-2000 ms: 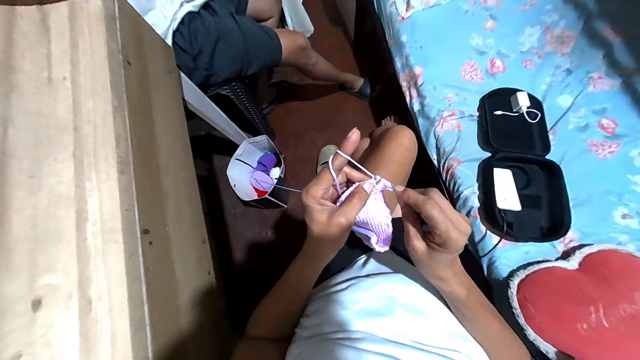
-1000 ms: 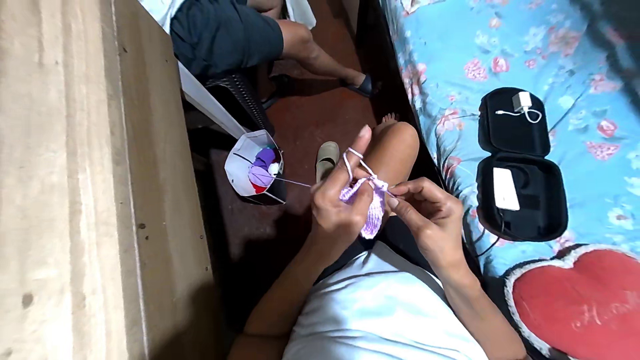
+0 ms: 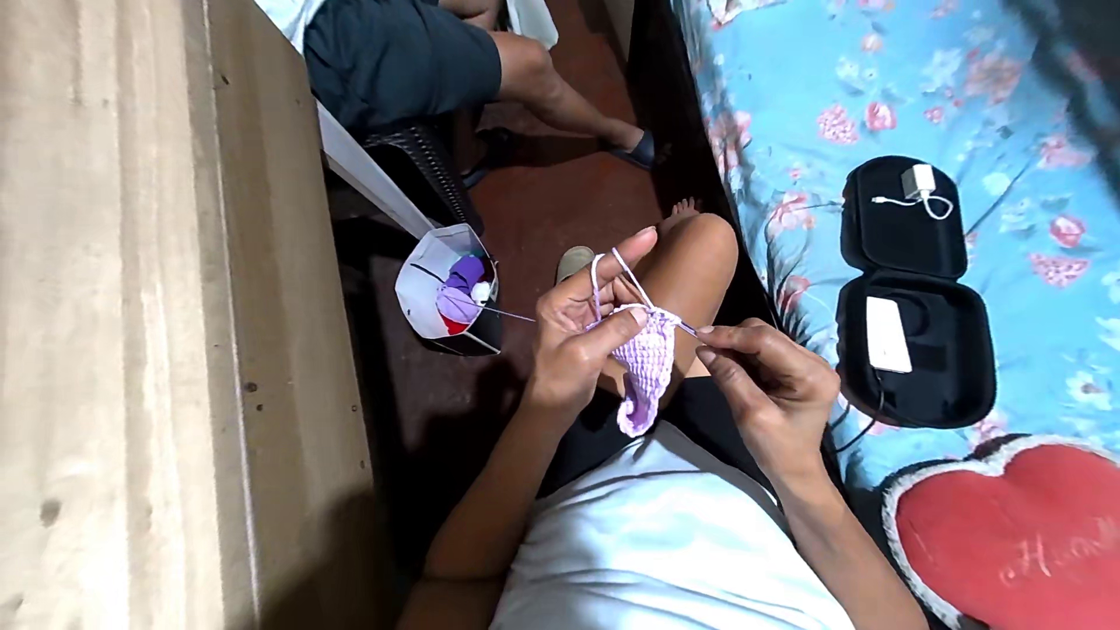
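My left hand (image 3: 582,337) pinches the top edge of a small lilac crocheted piece (image 3: 647,363) between thumb and fingers, with its index finger raised and a loop of pale yarn (image 3: 596,280) around it. My right hand (image 3: 770,381) grips a thin purple crochet hook (image 3: 689,329) whose tip end meets the upper right edge of the piece. The crocheted piece hangs down over my lap, its lower end curled. A strand runs left from my left hand to purple yarn (image 3: 461,293) in a white-lined open bag (image 3: 423,302) below.
A wooden panel (image 3: 289,350) rises along the left. On the flowered bed at right lie an open black case (image 3: 949,354) with a white device and charger, and a red heart pillow (image 3: 1006,534). Another person's leg (image 3: 560,87) is beyond, near a dark woven chair (image 3: 433,166).
The crocheted piece, bunched up and narrow one second ago, now hangs spread wider below my left fingers. Both hands keep their holds.
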